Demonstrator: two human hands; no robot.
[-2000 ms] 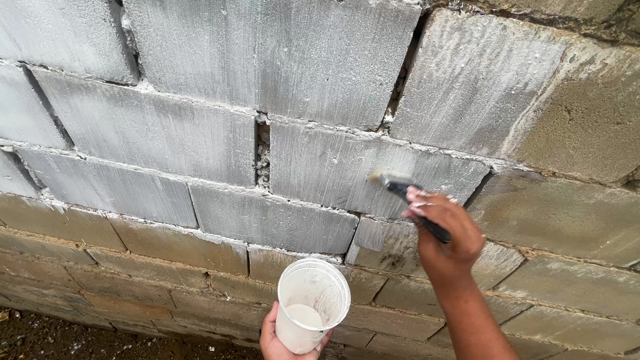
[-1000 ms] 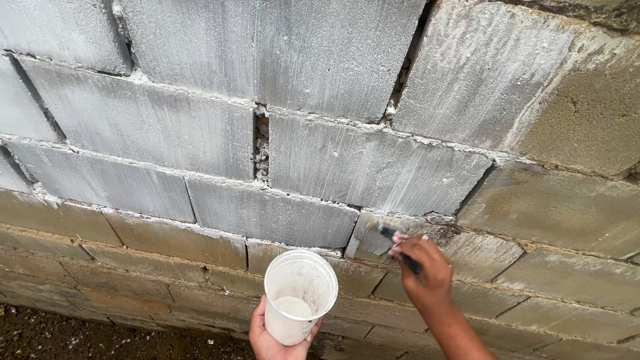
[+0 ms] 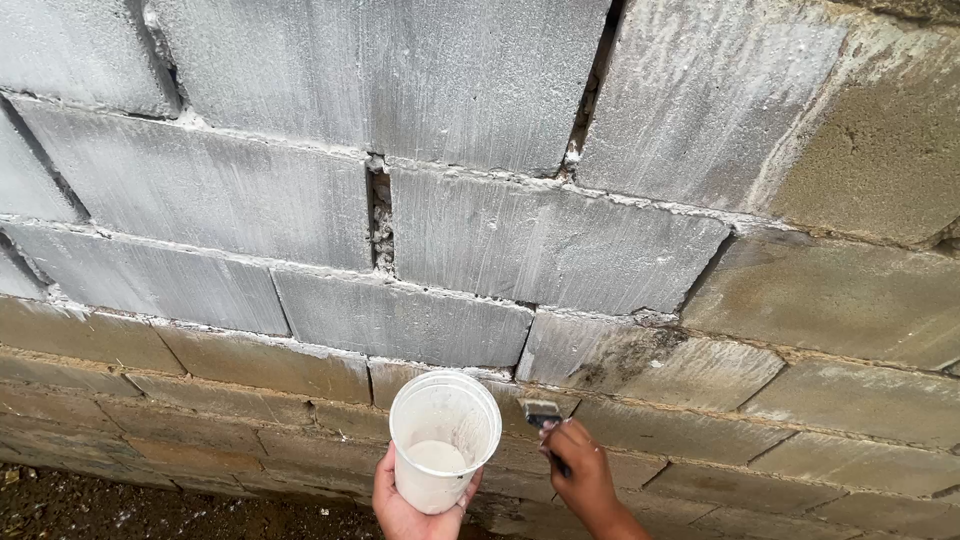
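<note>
My left hand (image 3: 416, 517) holds a white plastic tub (image 3: 442, 480) upright from below, with white liquid paint (image 3: 436, 456) low inside it. My right hand (image 3: 581, 465) grips a paintbrush (image 3: 551, 424) by its dark handle. The brush's pale bristles point up and left, close to the concrete block wall (image 3: 465, 330), just right of the tub; whether they touch it I cannot tell. White-grey coating covers the upper and left blocks. A block (image 3: 615, 356) above the brush is coated at its left part and bears a dark patch.
Bare brown blocks (image 3: 847, 300) run along the right and the lower courses. Open vertical gaps (image 3: 381, 217) part some blocks, one with rough mortar inside. Dark soil (image 3: 165, 510) lies at the wall's foot, lower left.
My right hand has moved down with the brush, from the coated middle block past the partly coated block to the course below. The left hand still holds the tub.
</note>
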